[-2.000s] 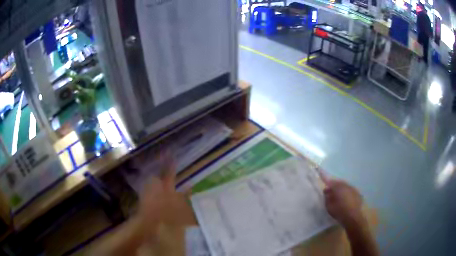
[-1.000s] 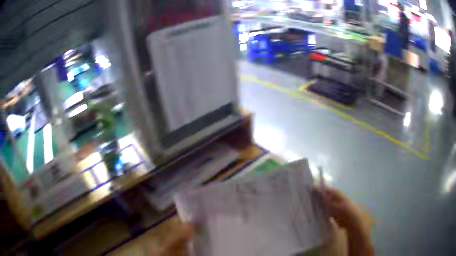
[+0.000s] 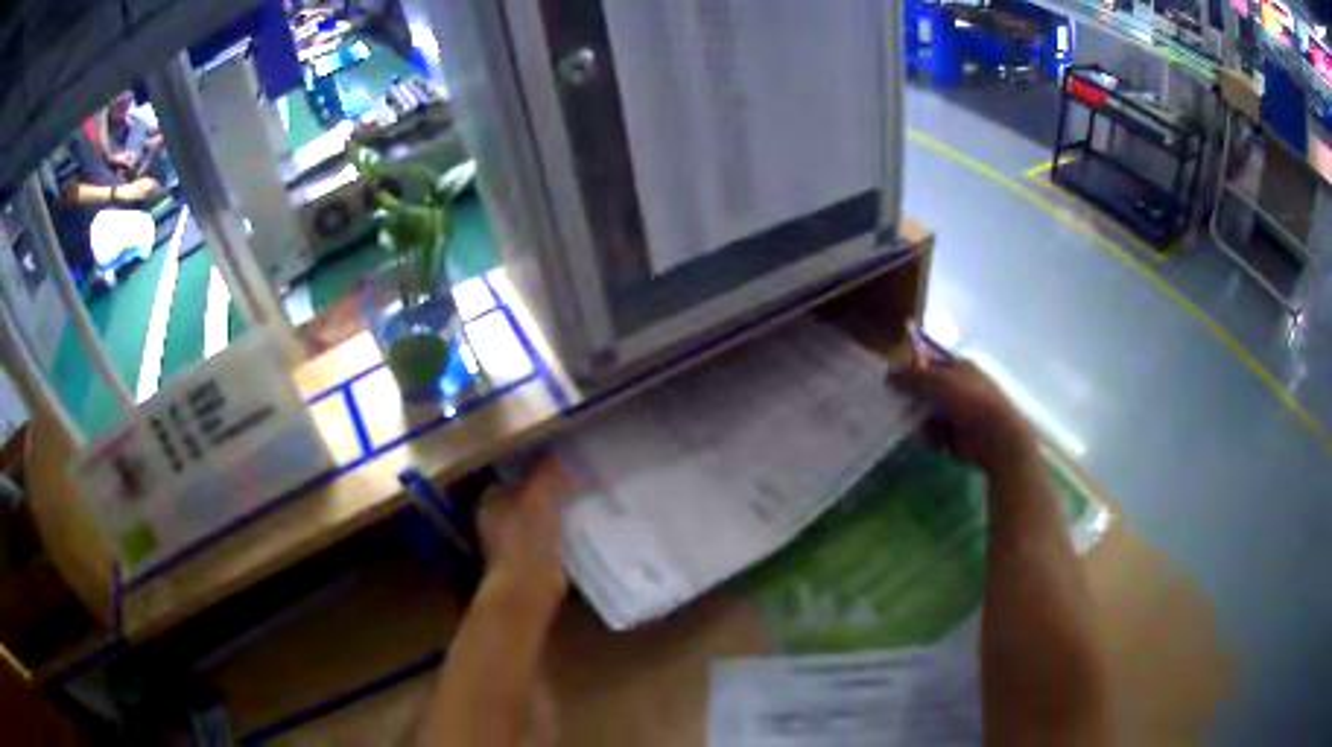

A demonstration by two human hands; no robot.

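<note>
A stack of white printed sheets (image 3: 730,453) is held between my two bare hands, its far part under the shelf below the display frame. My left hand (image 3: 523,518) grips the stack's left edge. My right hand (image 3: 957,409) grips its right edge, with a thin pen-like thing (image 3: 917,345) upright at the fingers. The green printed sheet (image 3: 891,547) lies flat on the desk, partly under the stack and my right arm. Another white printed sheet (image 3: 847,703) lies at the near edge of the picture.
A grey display frame (image 3: 584,190) stands on the wooden shelf (image 3: 343,504). A potted plant (image 3: 419,358) and a printed sign (image 3: 212,438) are to its left. A black cart (image 3: 1125,161) stands on the floor at the far right. A person (image 3: 117,161) is far off at the left.
The sheets have moved forward, from in front of me to under the shelf edge. The view has shifted left. More of the green sheet shows, and a white sheet shows at the near edge.
</note>
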